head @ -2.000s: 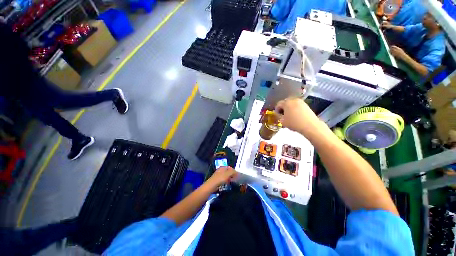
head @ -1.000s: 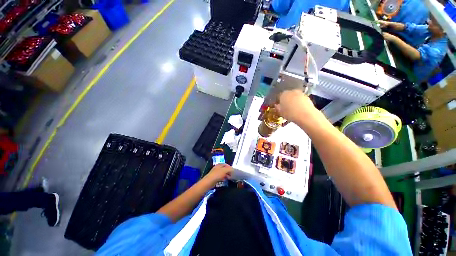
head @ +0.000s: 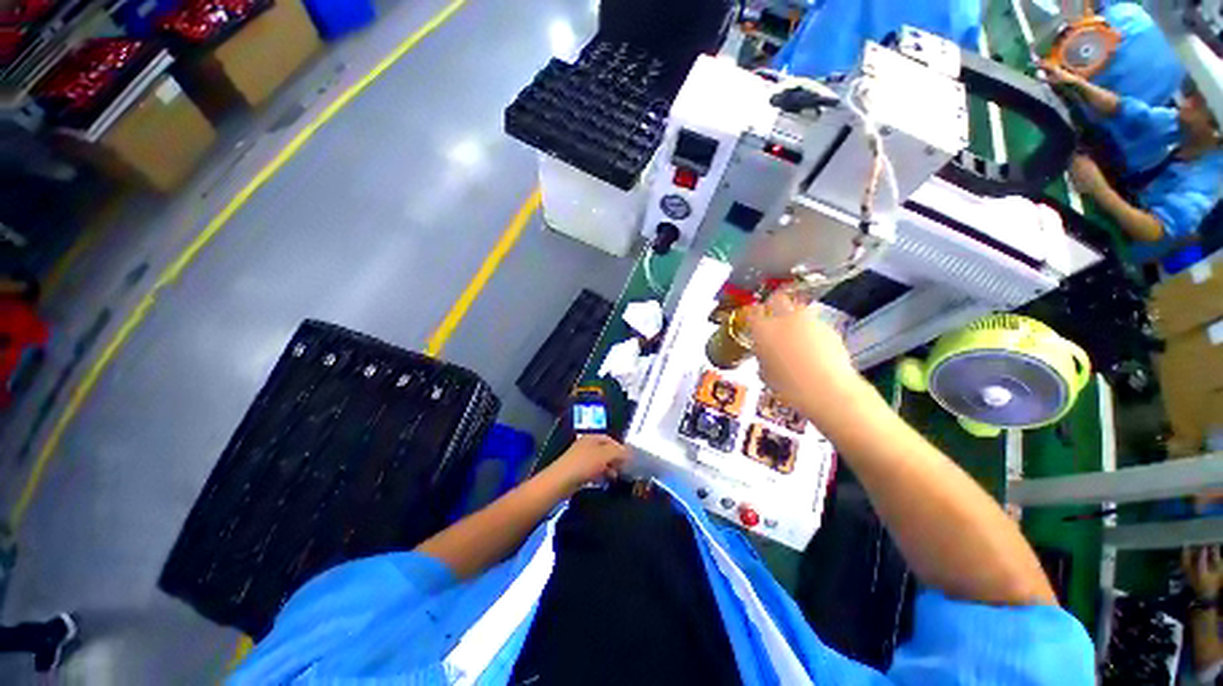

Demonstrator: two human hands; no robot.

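My right hand (head: 791,335) is at the gold-brass press head (head: 728,338) above the back of the white machine base (head: 673,453). The fingers are bent at its top; whether they grip it is hard to tell. Below are the fixture nests, an orange one (head: 720,393) and a copper one (head: 771,446), the latter with a dark part. A black part (head: 707,426) sits at the front left. My left hand (head: 594,461) rests at the base's left front corner, by the handheld meter (head: 589,413); its fingers are partly hidden.
The control box (head: 691,161) stands behind left. A lime-rimmed fan (head: 1006,375) is at right. Crumpled white tissue (head: 624,362) lies left of the base. Black tray stacks (head: 329,469) stand at lower left, with a blue crate (head: 499,462) beside them. Workers (head: 1140,107) sit at upper right.
The view has shifted slightly. My right hand has moved a little lower around the press head, near the nests. My left hand has stayed by the base corner. The passer-by has moved to the left edge.
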